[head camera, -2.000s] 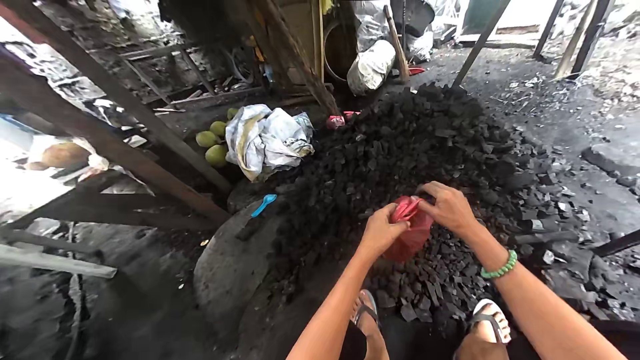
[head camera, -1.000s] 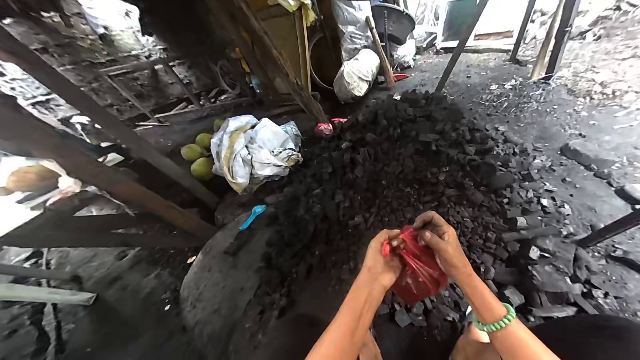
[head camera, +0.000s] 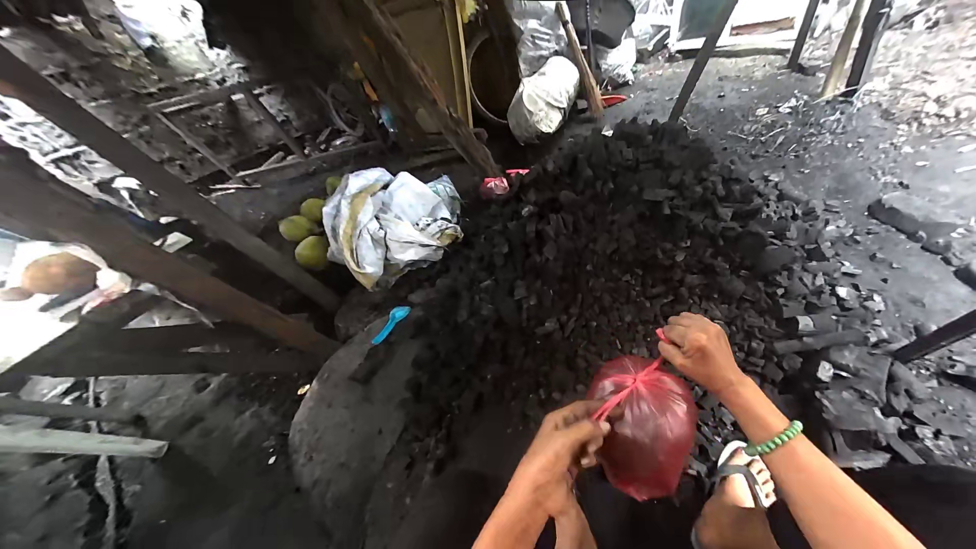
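Note:
A red plastic bag (head camera: 648, 435), rounded and full, hangs between my hands at the lower right, its neck drawn together. My left hand (head camera: 568, 442) grips one twisted end of the bag's top. The other end is pinched by my right hand (head camera: 698, 351), whose wrist wears a green bead bracelet (head camera: 775, 440). Beyond and around the bag spreads a large heap of charcoal pieces (head camera: 610, 229). What the bag holds cannot be made out through the plastic.
A blue plastic scoop (head camera: 391, 325) lies left of the heap, near a white woven sack (head camera: 396, 221) and several green coconuts (head camera: 312, 252). Small red bags (head camera: 495, 187) lie at the heap's far edge. Wooden beams (head camera: 168, 267) cross the left side. My sandalled foot (head camera: 740, 484) is beside the bag.
My hands have moved apart, pulling the two ends of the bag's top outward. Earlier they were close together at its top. The bag's rounded body now shows more fully.

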